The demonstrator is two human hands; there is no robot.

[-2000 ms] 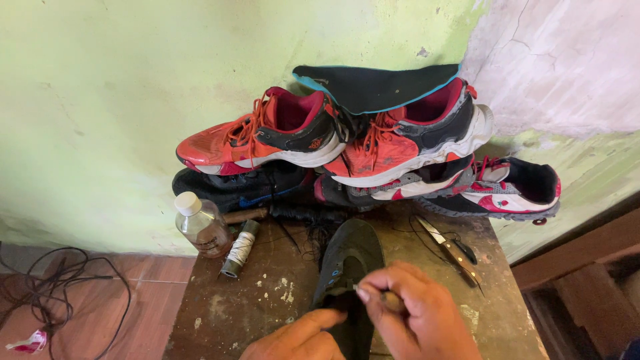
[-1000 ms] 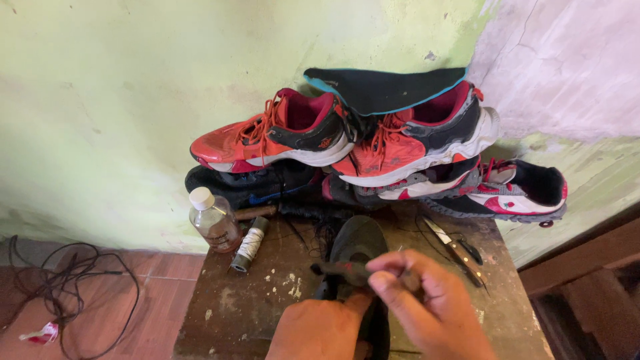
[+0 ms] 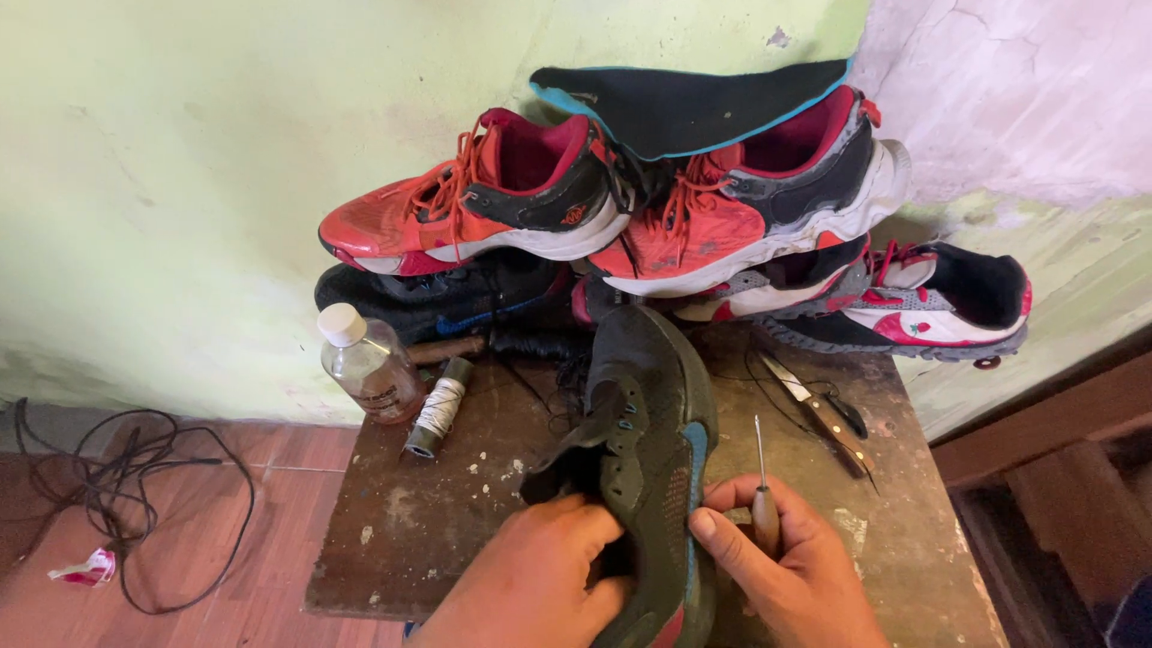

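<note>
A black shoe (image 3: 652, 387) without laces stands tilted at the near middle of the wooden table, its toe pointing away and its blue-edged side turned right. The fingers of my left hand (image 3: 540, 567) reach into its opening and grip it there. With thumb and forefinger, my right hand (image 3: 783, 558) touches the sole edge; an awl (image 3: 764, 522) with a wooden handle sits in the same hand, its thin metal tip upward. Whether thread runs between my right fingertips cannot be told.
Orange sneakers (image 3: 540, 198) with a black insole (image 3: 702, 108) on top are stacked on darker shoes (image 3: 450, 297) at the back. A clear bottle (image 3: 364, 360) and thread spool (image 3: 440, 407) stand left; a knife (image 3: 819, 414) lies right. Tangled black cable (image 3: 135, 486) covers part of the floor.
The black shoe has turned so that its side shows. My right hand has moved from over the shoe to its right side, and my left hand now reaches into the opening.
</note>
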